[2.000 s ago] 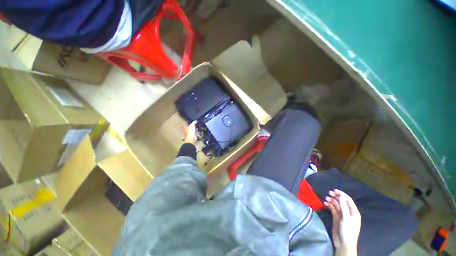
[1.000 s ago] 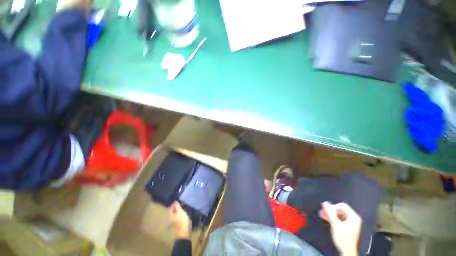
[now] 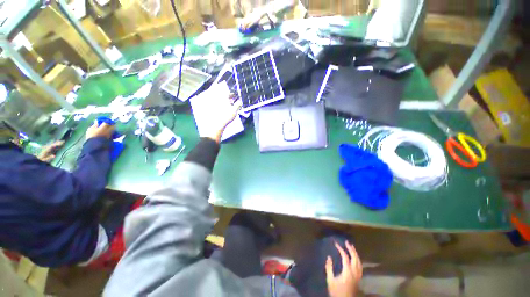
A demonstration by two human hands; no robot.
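A solar panel (image 3: pixel 258 79) with dark cells and a white grid lies face up at the middle of the bench. My left hand (image 3: pixel 226 119) reaches over a white sheet (image 3: pixel 212 107), its fingers at the panel's lower left edge; blur hides whether they grip it. A second panel (image 3: pixel 309 129) lies back up nearer me, its junction box (image 3: pixel 290 130) showing. A crumpled blue cloth (image 3: pixel 366 177) lies to its right. My right hand (image 3: pixel 344 271) is low over my lap, empty, with fingers apart.
A white wire coil (image 3: pixel 414 159) and orange-yellow scissors (image 3: pixel 465 149) lie at right. A bottle (image 3: pixel 161 134) and white scrap (image 3: pixel 163 166) lie left. Dark panels (image 3: pixel 366 93) lie behind. A neighbour in a dark jacket (image 3: pixel 52 200) works at far left.
The view has risen from the carton to the bench. My left hand has left the carton's panels and come up over the bench. My right hand stays low, its fingers now spread.
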